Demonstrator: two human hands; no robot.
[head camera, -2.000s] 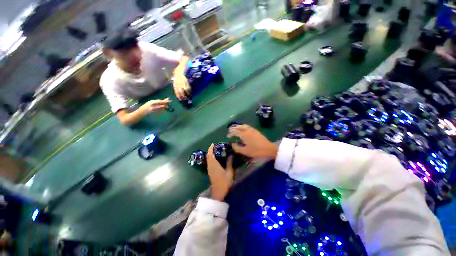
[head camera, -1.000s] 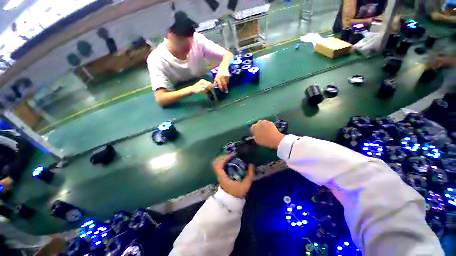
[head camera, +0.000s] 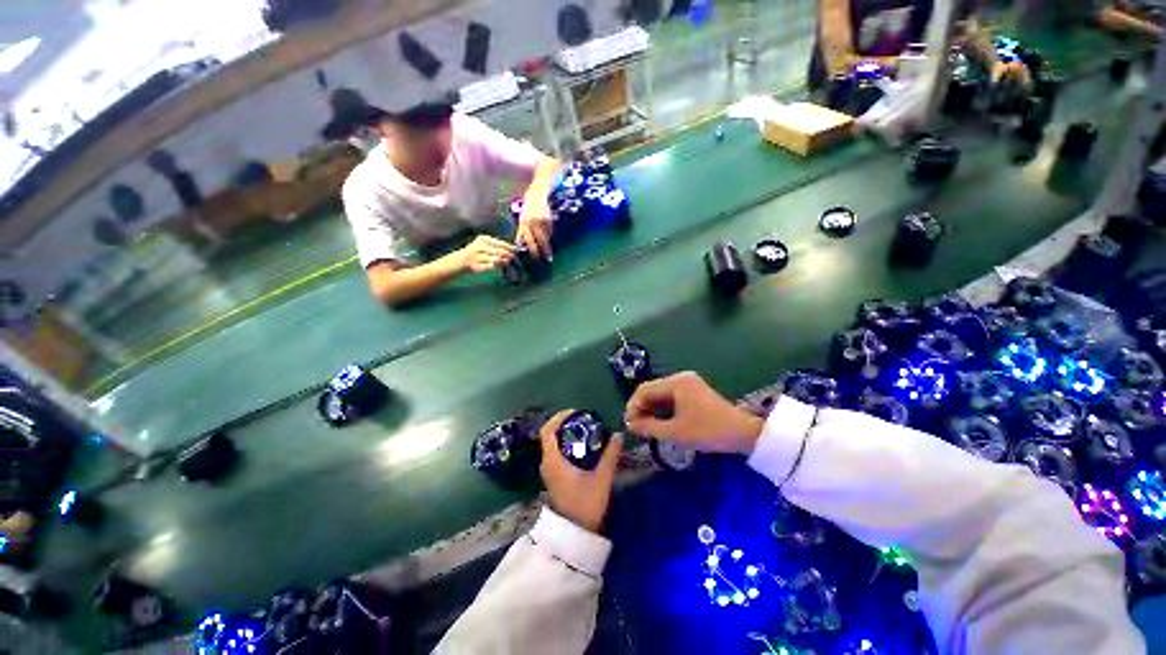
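Observation:
My left hand (head camera: 582, 480) holds a black cylindrical housing (head camera: 583, 439) with its open end facing up, showing pale parts inside. My right hand (head camera: 691, 413) is just to its right, thumb and fingertips pinched together near the housing's rim; whether something thin is between them is too small to tell. Another black housing (head camera: 504, 448) lies on the belt left of my left hand. A housing with a thin pale wire sticking up (head camera: 629, 363) stands beyond my hands. A round part (head camera: 671, 452) shows partly below my right hand.
Ring boards, some glowing (head camera: 923, 380), are heaped at the right; a blue-lit one (head camera: 730, 576) lies below my hands. More housings (head camera: 725, 268) and end caps (head camera: 770, 255) lie on the green belt (head camera: 435, 397). A person opposite works beside lit units (head camera: 588, 192). A cardboard box (head camera: 807, 128) stands beyond.
My right hand has come back from over the belt to beside the housing in my left hand. The housing with the upright wire now shows beyond my hands. The view has shifted.

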